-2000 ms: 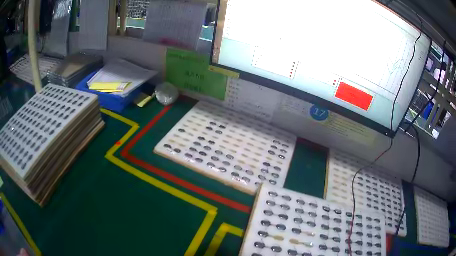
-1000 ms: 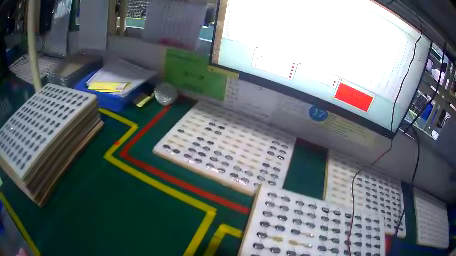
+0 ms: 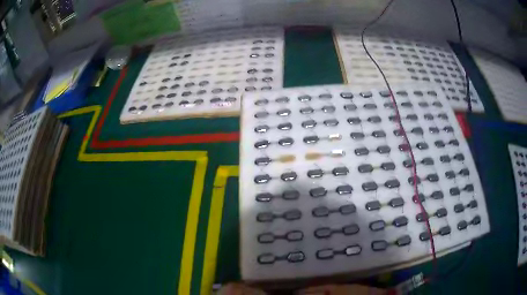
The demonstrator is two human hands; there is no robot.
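Note:
A white foam tray (image 3: 249, 230) lies nearest, with rows of small dark silver-rimmed ovals (image 3: 264, 216), many joined in pairs by thin strips. A few tan pieces (image 3: 285, 158) show among them. A thin red wire (image 3: 412, 173) crosses the tray down to a small pale piece (image 3: 413, 282) at the bottom edge. Fingertips, apparently of my left hand (image 3: 237, 289), show below the tray's near left corner. More fingers, apparently of my right hand (image 3: 346, 290), lie along the near edge beside the pale piece. Both hands are mostly cut off, so their grip cannot be seen.
Two more trays (image 3: 134, 113) (image 3: 345, 63) lie behind, with others at the far right (image 3: 514, 86). A thick tray stack (image 3: 32, 201) stands left. A blue bin (image 3: 75, 95) with papers and a round silvery object (image 3: 118, 58) are rear left. A dark wire (image 3: 464, 52) hangs right.
The view has tilted down and turned right, so the nearest tray now shows centrally and the monitor is out of view. Fingers and a pale piece have appeared at the bottom edge.

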